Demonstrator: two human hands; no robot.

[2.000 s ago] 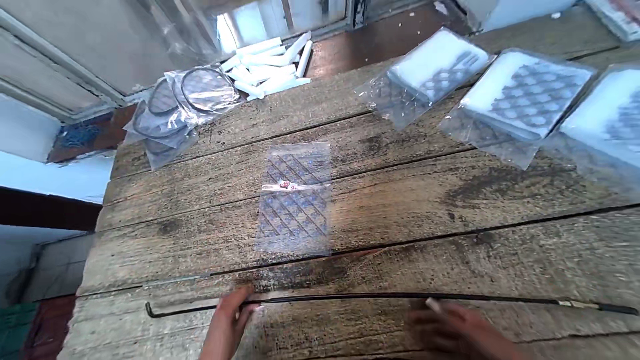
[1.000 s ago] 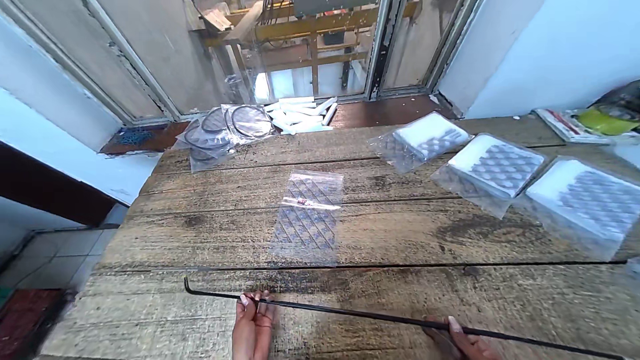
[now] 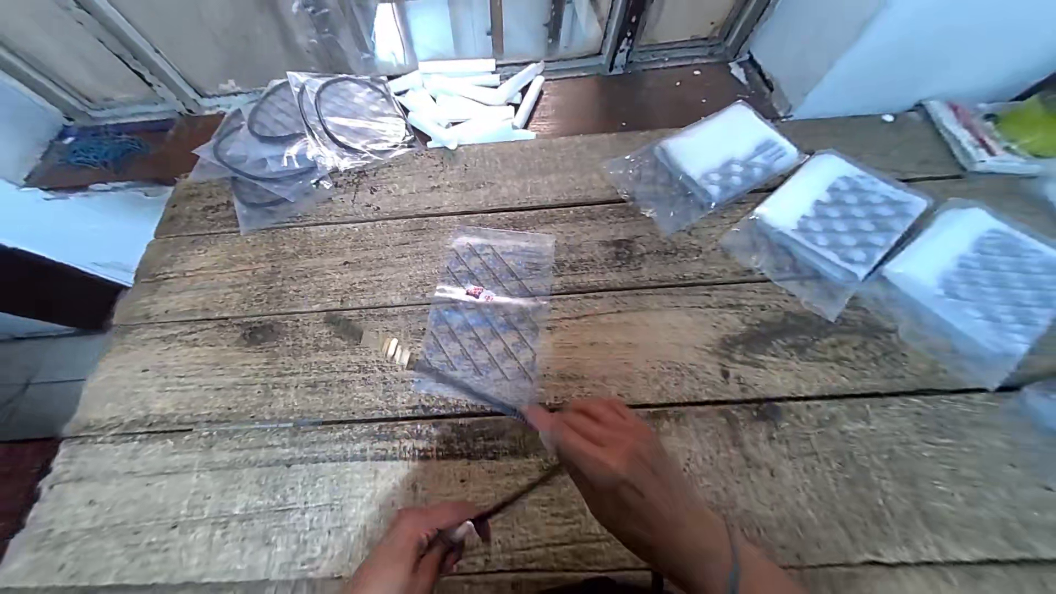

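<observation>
A black cable or hose [image 3: 470, 389] with a brass-coloured fitting [image 3: 398, 352] near one end runs between my hands, blurred by motion. My right hand [image 3: 615, 462] grips it below a clear plastic bag [image 3: 487, 318], so the fitting end points up and left over the bag's left edge. Lower down, my left hand [image 3: 429, 540] pinches another stretch of the same dark length between thumb and fingers. The bag lies flat, printed with diagonal lines, and bears a small red-and-white mark. More of the dark length shows at the bottom edge, partly hidden.
Bags with coiled black cables [image 3: 272, 140] lie at the back left of the wooden table [image 3: 272, 495]. White tubular pieces [image 3: 474, 103] are heaped by the window. Several bagged white pads [image 3: 841, 214] line the right side, with a yellow-green object [image 3: 1031, 124] beyond them.
The black length lay stretched nearly straight across the table front; now it is bent, its fitting end up by the middle bag. My right hand has moved in close to my left.
</observation>
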